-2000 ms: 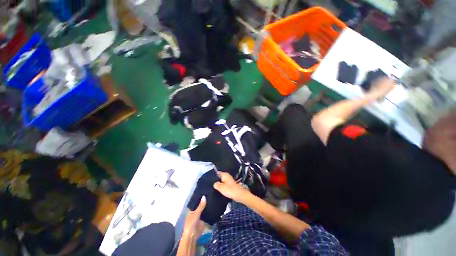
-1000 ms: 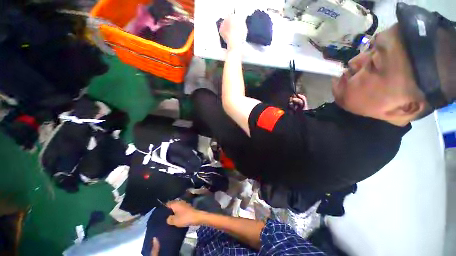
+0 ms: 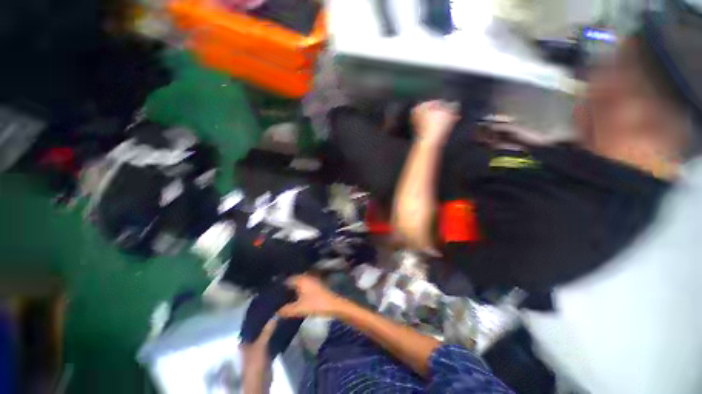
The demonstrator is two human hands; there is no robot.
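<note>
The frame is blurred. A dark fabric panel (image 3: 265,314) lies over the right edge of the white board (image 3: 196,350) at the bottom. My right hand (image 3: 312,296) holds its upper right side with thumb and fingers. My left hand (image 3: 258,354) is at its lower left, partly cut off by the bottom edge; blur hides whether its fingers grip the cloth. Small grey marks or pieces show on the board.
Black garment parts with white strips (image 3: 269,231) heap on the green floor ahead, with another heap (image 3: 150,192) to the left. A person in black (image 3: 539,223) sits close on the right. An orange crate (image 3: 254,50) and a white table (image 3: 439,38) stand at the top.
The view has swung right, then slightly back left. My hands stay at the dark panel. The neighbouring person's forearm has moved from the table down to lap level.
</note>
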